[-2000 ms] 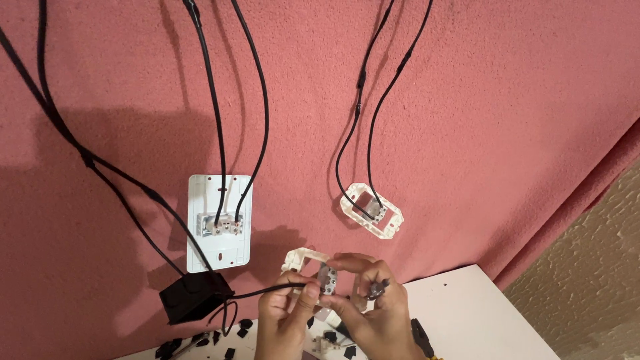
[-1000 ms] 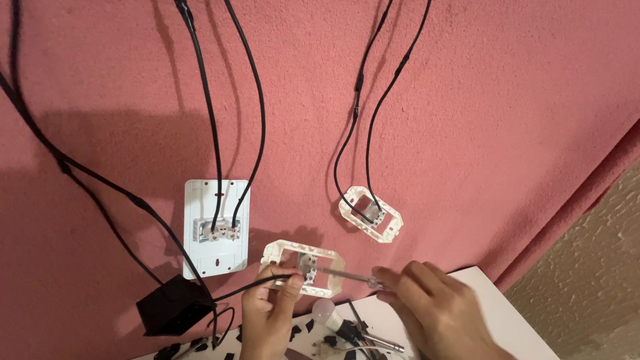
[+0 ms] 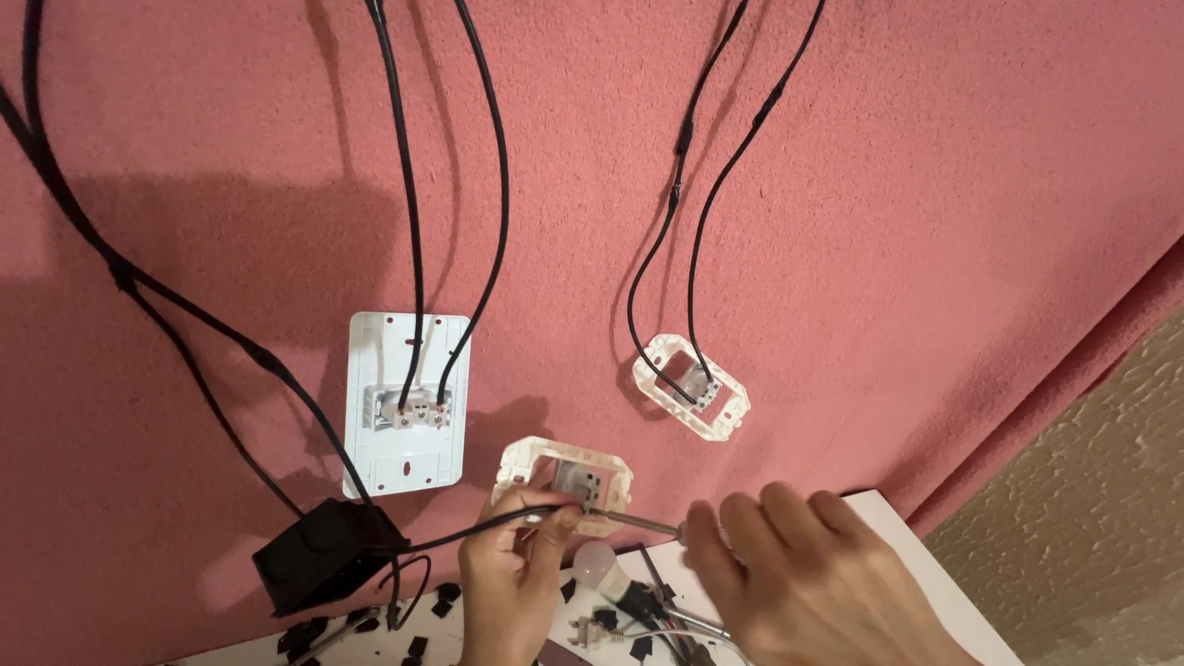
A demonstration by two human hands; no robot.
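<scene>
My left hand (image 3: 518, 564) pinches a black wire (image 3: 481, 529) and the lower edge of a cream switch mounting frame (image 3: 610, 453) with a grey module (image 3: 573, 479) in it. The wire's end meets the module's terminals. My right hand (image 3: 786, 564) grips a screwdriver (image 3: 638, 523) from the right, its tip at the terminal side of the module; the fingers hide its handle. Left of them a white wall plate (image 3: 407, 467) hangs face-in with two black wires in its terminals. Another cream frame (image 3: 731, 421), also on two wires, hangs at upper right.
A black box (image 3: 324, 555) hangs at lower left among black cables. On the white tabletop (image 3: 934, 564) lie a light bulb (image 3: 594, 564) in a black holder, a pale plug (image 3: 592, 633), metal tools and several black scraps (image 3: 301, 636). A pink cloth-like surface (image 3: 555, 231) stands behind.
Two seconds ago both my hands were together at the module; since then my right hand has moved right and holds a screwdriver against it. The cream frame is now more plainly in view.
</scene>
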